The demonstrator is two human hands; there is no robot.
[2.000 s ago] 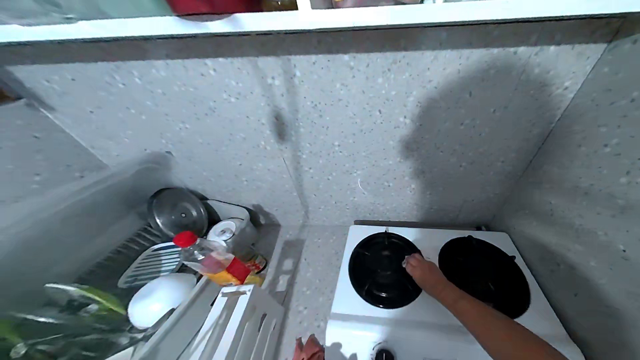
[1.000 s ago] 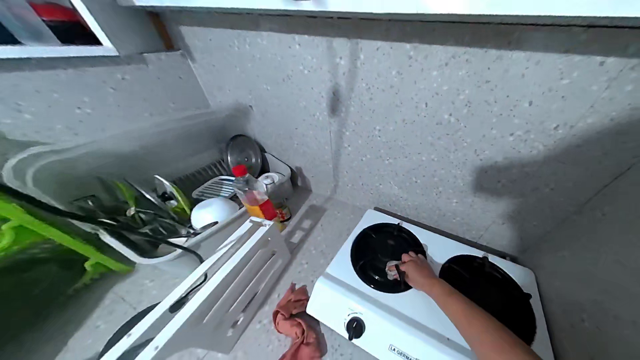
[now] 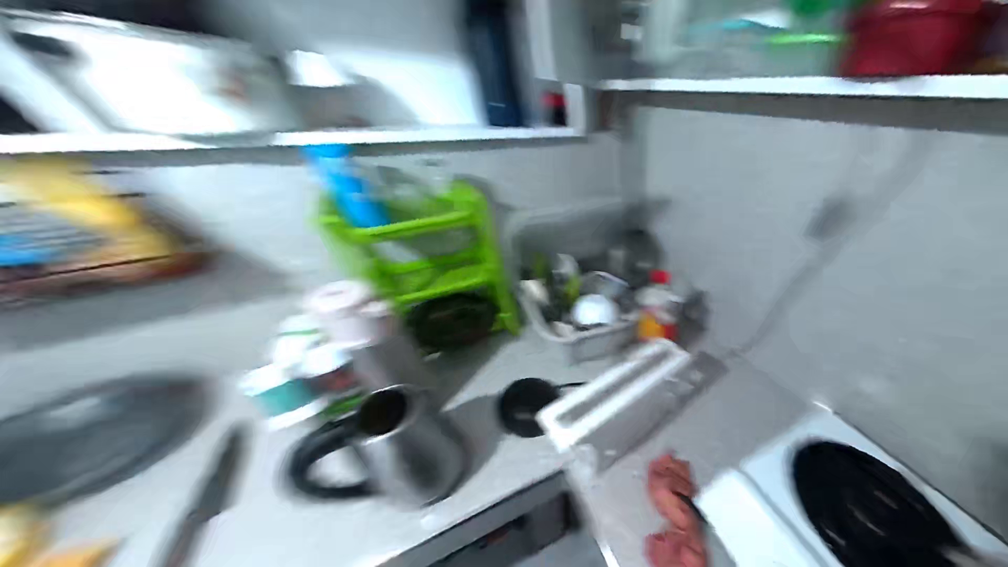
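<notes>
Neither my left hand nor my right hand can be made out in this blurred head view. At the lower right is the white two-burner stove (image 3: 760, 512), with one round black burner (image 3: 866, 496) showing. A reddish cloth (image 3: 673, 504) lies beside the stove's left side, with a dark thin thing against it. Left of the cloth stands a white slotted plastic panel or rack (image 3: 622, 402). A metal jug with a black handle (image 3: 413, 457) stands on the counter, near a small black pan (image 3: 528, 405). A small pale blur at the bottom right edge is too unclear to name.
A grey dish tub (image 3: 579, 342) with dishes and a red-capped bottle (image 3: 657, 307) stand in the corner. A green rack (image 3: 429, 236) is beside them. Toward the left are a knife-like object (image 3: 205, 496) and a round grey basin or tray (image 3: 94, 433). White shelves (image 3: 787, 87) run overhead.
The view has swung far to the left. The right hand, at the left burner in both earlier frames, is no longer seen there. The jug and the counter's left part have come into view.
</notes>
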